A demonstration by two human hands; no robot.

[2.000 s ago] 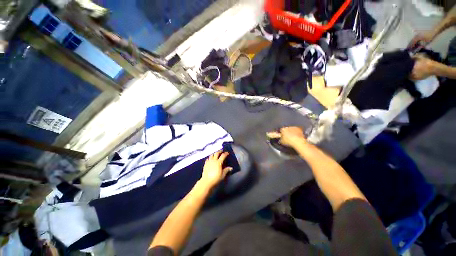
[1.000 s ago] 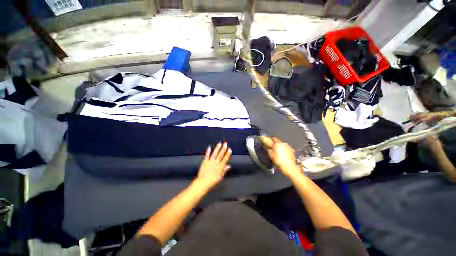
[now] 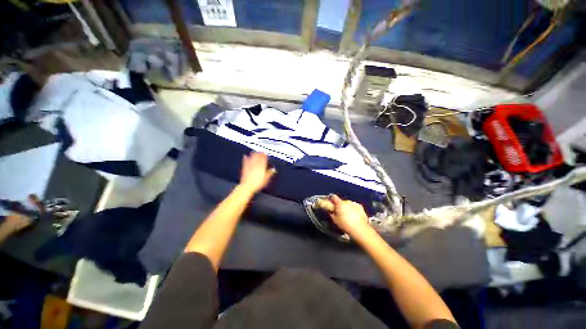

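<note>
A garment piece, white with dark stripes (image 3: 283, 132), lies on the grey ironing table (image 3: 257, 222). Its navy panel (image 3: 218, 153) runs along the near side, over a dark padded form. My left hand (image 3: 256, 172) rests on the navy panel, fingers pointing away; it grips nothing that I can see. My right hand (image 3: 347, 214) holds the handle of the steam iron (image 3: 321, 217), whose tip is at the panel's near edge, right of my left hand. The pale steam hose (image 3: 450, 217) runs beside the right hand; part of the iron is hidden under it.
A blue item (image 3: 315, 102) and a small grey-brown box (image 3: 374, 88) stand at the far side. A red basket (image 3: 522, 138) with dark pieces is at right. White and navy cloth (image 3: 112, 128), a white bin (image 3: 110, 290) and another person's hand (image 3: 16, 222) are at left.
My left hand has moved from the near side onto the navy panel. The right hand holds the iron near the panel's edge; earlier it was off the garment. The view has turned left.
</note>
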